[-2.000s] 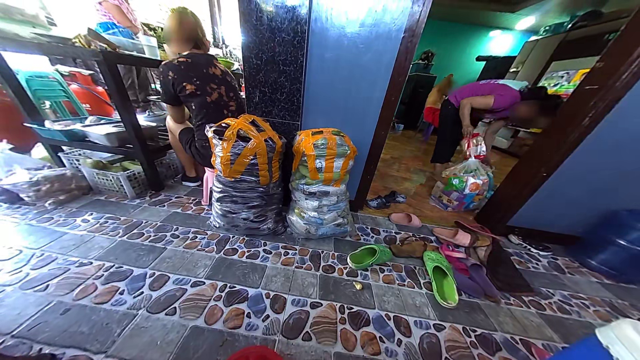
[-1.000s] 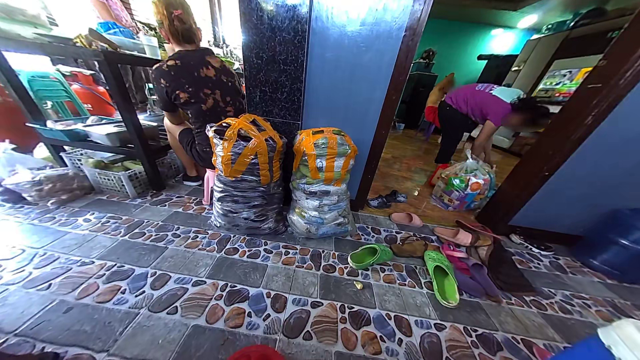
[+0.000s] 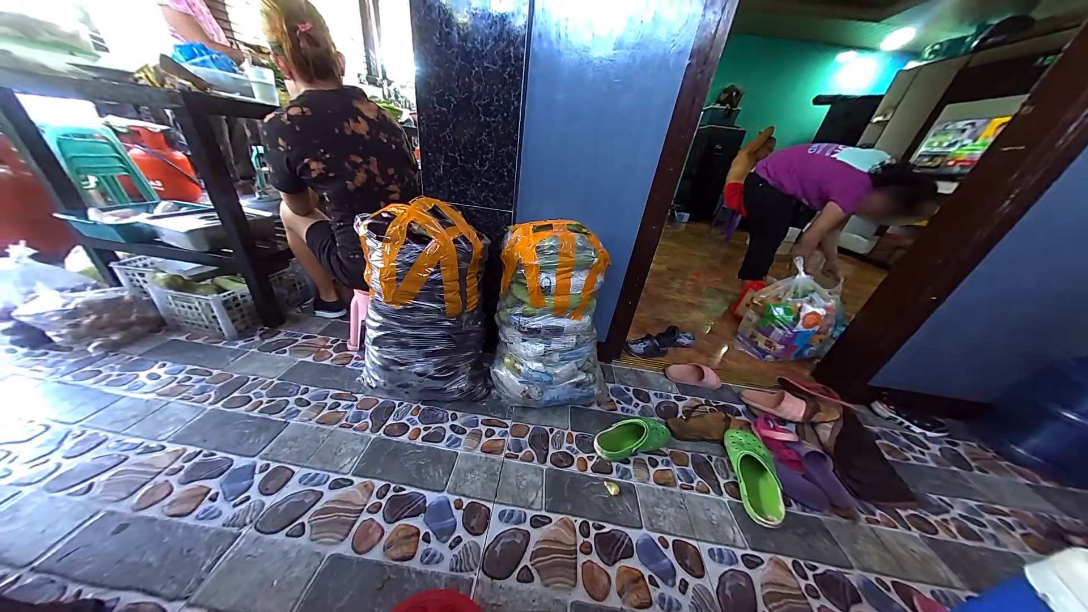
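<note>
Neither my left hand nor my right hand is in view. Two tall bundles wrapped in clear plastic, a dark one [image 3: 425, 348] and a lighter one [image 3: 548, 357], stand side by side against the wall, with orange tape across their tops. Through the doorway, a person in a purple shirt [image 3: 803, 174] bends over a clear plastic bag of colourful packages [image 3: 790, 319], hands at its top. At the left, a person in a dark patterned shirt [image 3: 340, 153] sits facing away on a pink stool [image 3: 359, 319].
Green clogs [image 3: 754, 476] and other footwear lie before the doorway. A black table [image 3: 229, 212] stands at the left over a white crate [image 3: 204, 310]. A red object [image 3: 438, 602] shows at the bottom edge, a blue container [image 3: 1041, 416] at the right.
The person in purple has shifted at the bag; a red and white item seen above it two seconds ago no longer shows there. The seated person's head has turned away.
</note>
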